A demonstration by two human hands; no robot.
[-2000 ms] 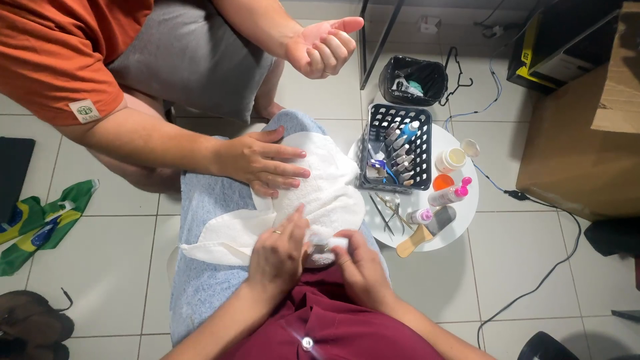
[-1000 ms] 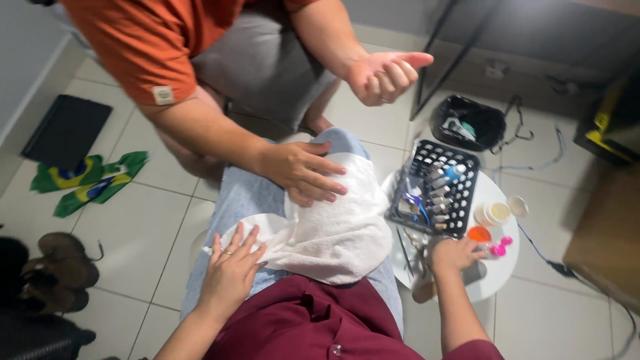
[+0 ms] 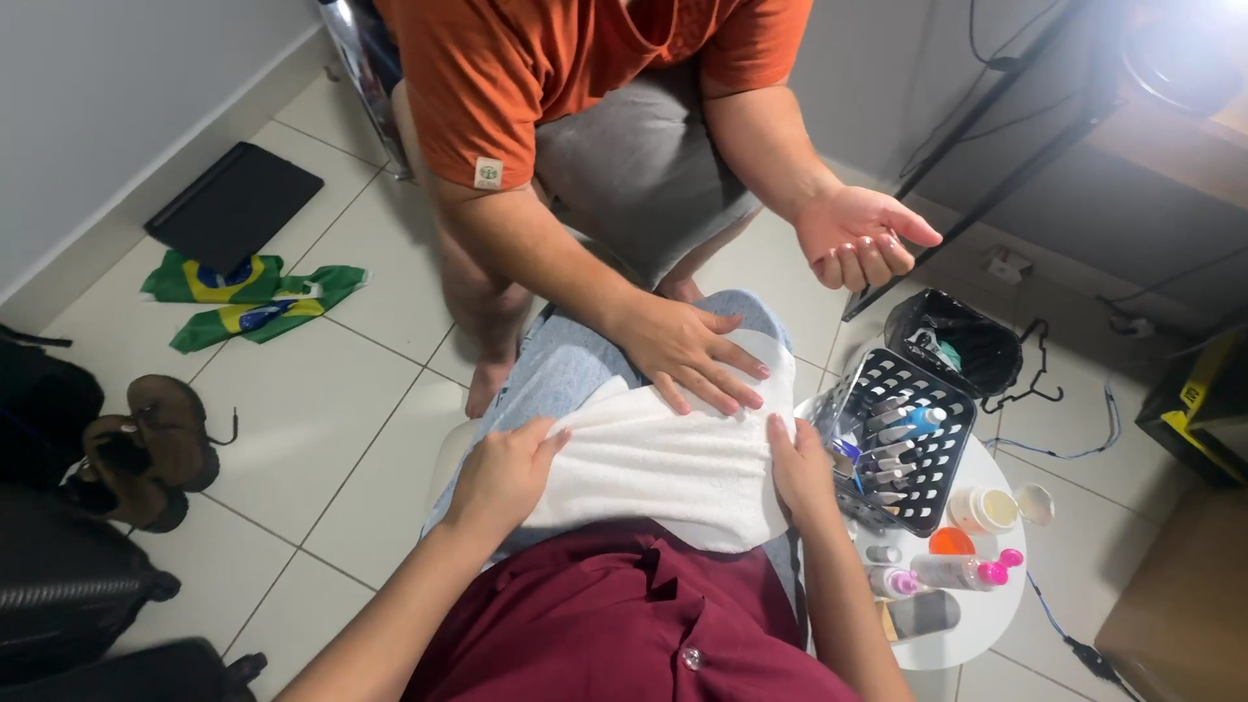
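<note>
A white towel [image 3: 663, 468] lies across my lap over light blue denim. My left hand [image 3: 512, 473] pinches its left edge between thumb and fingers, and my right hand [image 3: 801, 468] grips its right edge, so folds run between them. Just beyond, another person's hand [image 3: 687, 356] rests palm down on the white cloth with fingers spread. That person's other hand [image 3: 863, 239] is raised, palm up with curled fingers. To the right of my right hand, a black perforated basket [image 3: 951, 419] holds several bottles and slim tools.
A round white table [image 3: 985, 624] bears the basket, an open jar [image 3: 983, 510], a pink-capped bottle [image 3: 960, 571] and a foot file [image 3: 921, 615]. Behind it is a lined bin [image 3: 955, 336]. Shoes [image 3: 161, 444], green-yellow cloth [image 3: 263, 302] and a cardboard box [image 3: 1185, 595] are on the floor.
My right hand has moved from the small items on the table to the towel's right edge. My left hand, earlier spread flat on the cloth, now pinches it. The view has shifted.
</note>
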